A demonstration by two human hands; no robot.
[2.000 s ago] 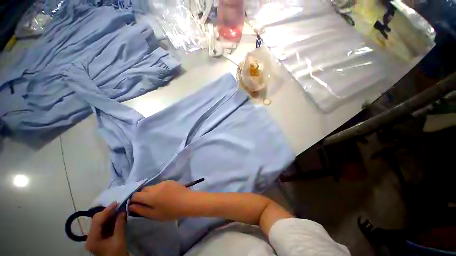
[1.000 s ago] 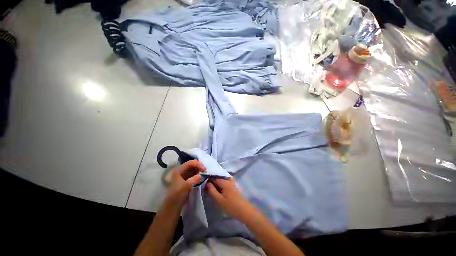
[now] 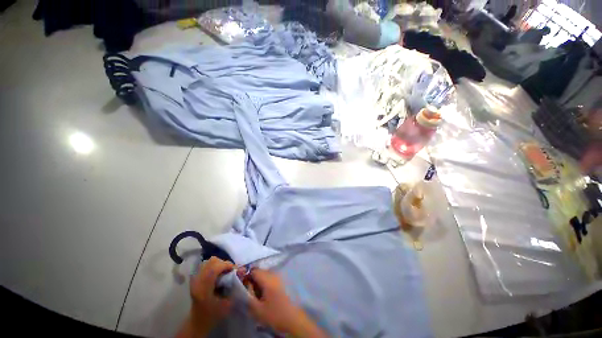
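A light blue shirt point(image 3: 330, 224) lies spread in front of me, its collar end to the left, with a black hanger point(image 3: 187, 243) whose hook sticks out past the collar. My left hand point(image 3: 210, 290) pinches the cloth just below the collar. My right hand point(image 3: 269, 298) grips the same front edge close beside it, fingertips nearly touching. Any button is too small or hidden under the fingers to tell. One sleeve stretches away toward a heap of blue shirts point(image 3: 218, 99).
Black hanger hooks point(image 3: 119, 76) bunch at the heap's left. A pink bottle point(image 3: 414, 135), a small clear bag point(image 3: 412, 206), white strips point(image 3: 389, 79) and clear poly bags point(image 3: 501, 218) lie behind and right on the white table point(image 3: 86, 204). Dark garments and a person's arm point(image 3: 360, 25) are beyond.
The view has tilted up, showing more of the table's far side. The dark stick by my right hand in the oldest frame is no longer visible. Both hands stay at the shirt's neck.
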